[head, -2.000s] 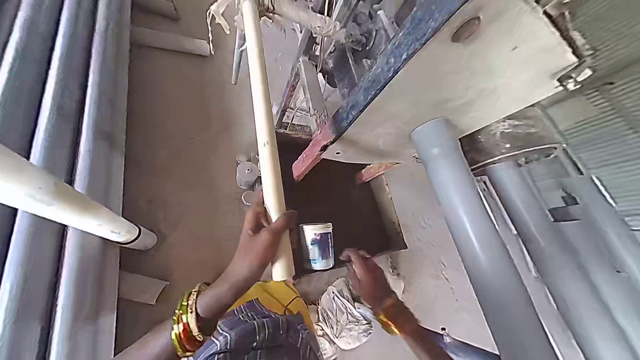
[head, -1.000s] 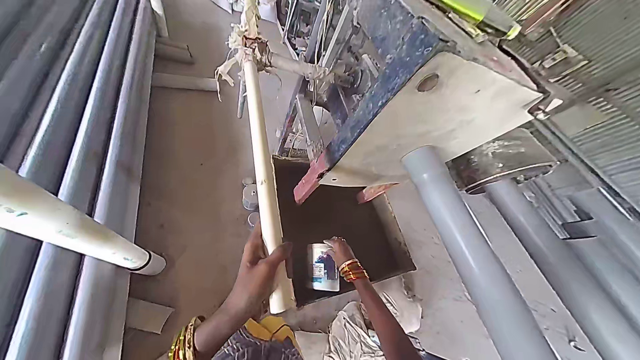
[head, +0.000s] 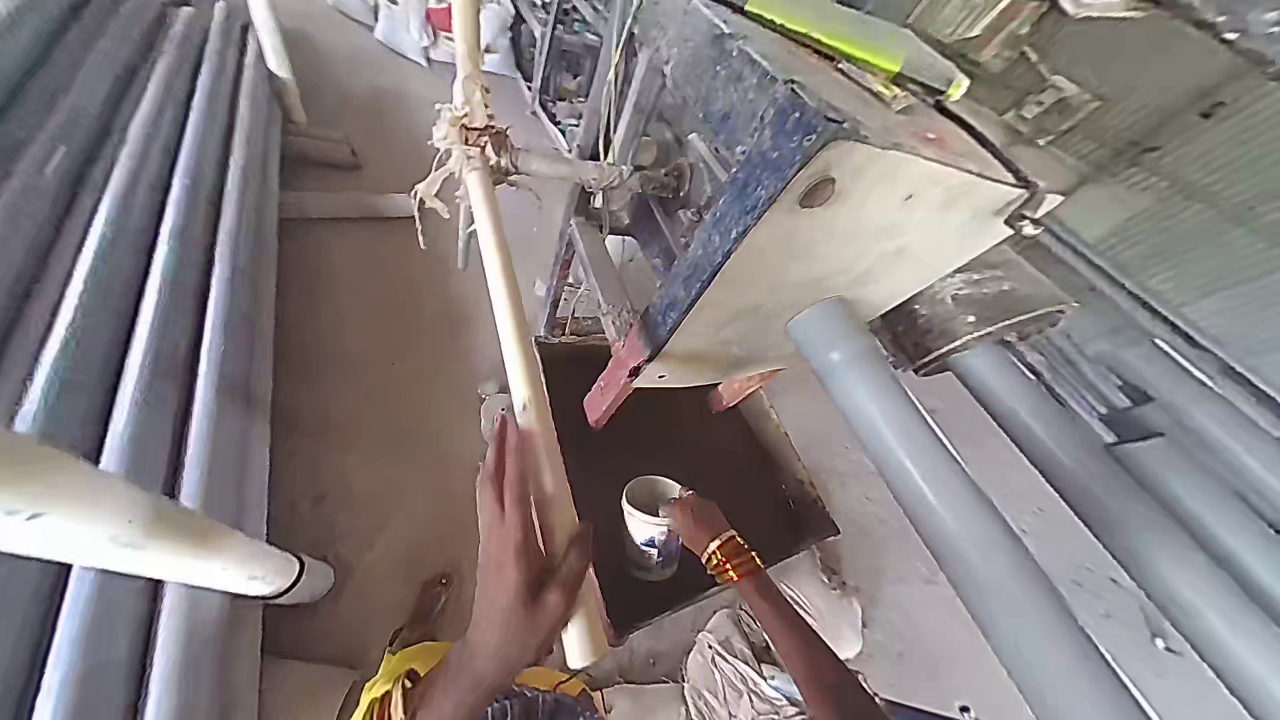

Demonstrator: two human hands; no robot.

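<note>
My left hand [head: 525, 560] rests against the lower part of a pale pole [head: 515, 340], its fingers extended along the pole and its thumb on the other side. With my right hand [head: 697, 520] I grip the rim of a white plastic container [head: 652, 530] that bears a printed label. The container is upright over a dark, square-edged tank [head: 700, 440], whose contents I cannot make out. Bangles circle my right wrist. Cloth wrappings [head: 470, 145] bind the pole to a crosspiece higher up.
Long grey pipes [head: 150, 250] lie at left, with a white pipe [head: 150, 530] across them. A blue-edged metal housing [head: 850, 240] overhangs the tank; a grey pipe [head: 930, 480] slopes down at right. Crumpled cloth [head: 735, 665] lies below the tank.
My right hand, apart from the container two seconds ago, is now on its rim. My left hand's fingers have straightened from their curl around the pole. The view has shifted somewhat.
</note>
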